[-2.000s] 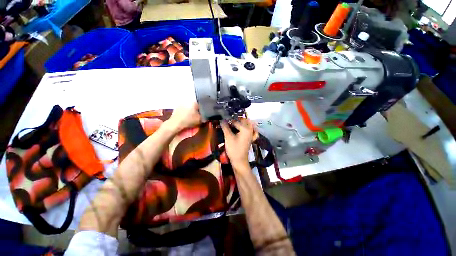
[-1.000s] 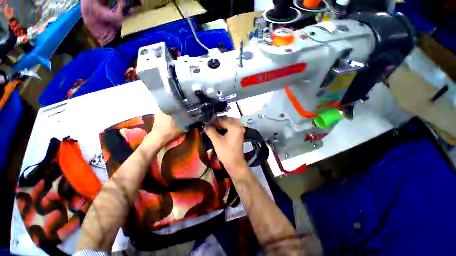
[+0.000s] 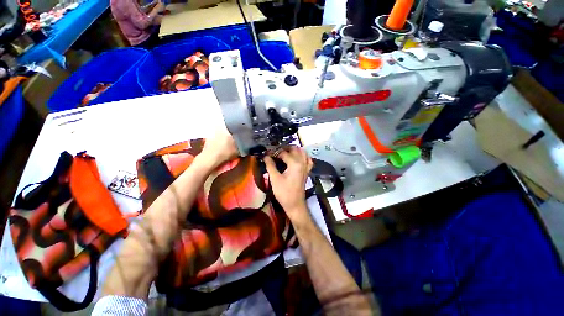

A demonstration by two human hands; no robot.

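A bag body [image 3: 238, 188] with an orange, pink and brown wavy print lies under the head of the white-grey sewing machine [image 3: 346, 92]. Black webbing [image 3: 226, 290] runs along its near edge, and a black loop [image 3: 328, 176] sticks out at its right. My left hand [image 3: 221, 145] reaches to the left of the machine head, its fingers hidden behind the head. My right hand [image 3: 289, 173] pinches the bag's edge with black material close by the presser foot [image 3: 277, 133]. The needle point is hidden.
A second printed bag [image 3: 52, 231] with an orange part lies at the left, beside a small patterned card [image 3: 125, 184]. Blue bins [image 3: 117, 71] with printed pieces stand behind the table. A seated person [image 3: 136, 21] is at the back. Thread cones [image 3: 399, 15] stand behind the machine.
The camera view has tilted and shifted back and forth. Both hands stay by the machine head, and the right fingers have shifted slightly at the bag's edge.
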